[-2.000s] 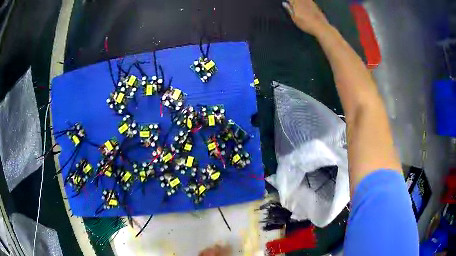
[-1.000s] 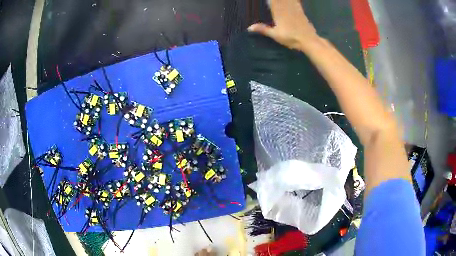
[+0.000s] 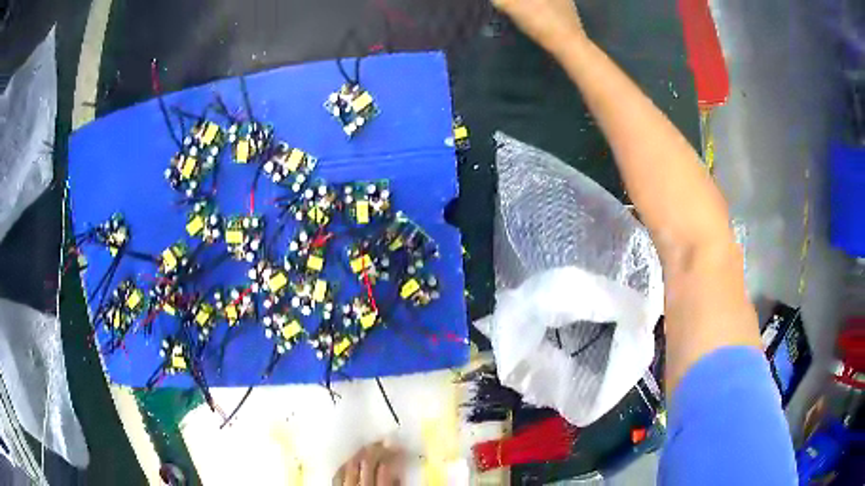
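Several small circuit boards [image 3: 366, 202] with yellow blocks and thin black and red lead wires lie scattered on a blue sheet [image 3: 114, 180]. One board [image 3: 352, 107] lies apart near the sheet's top. My right hand [image 3: 541, 14] is at the top edge, beyond the sheet's upper right; its fingers are cut off or blurred, so its grip is unclear. My left hand [image 3: 372, 465] is low at the bottom edge, over the white work board [image 3: 247, 437], partly cut off. What it may hold is not visible.
An open white foam bag [image 3: 522, 332] with dark pieces inside lies right of the sheet, under my right forearm. Black wires [image 3: 487, 397] and a red wire bundle [image 3: 531, 444] lie below it. Clear plastic [image 3: 33, 365] is at the left. A red strip [image 3: 704, 57] is upper right.
The view has shifted over the bench. My right arm stays stretched forward, and its hand, fully seen with spread fingers one second ago, is now partly cut off. More of my left hand shows.
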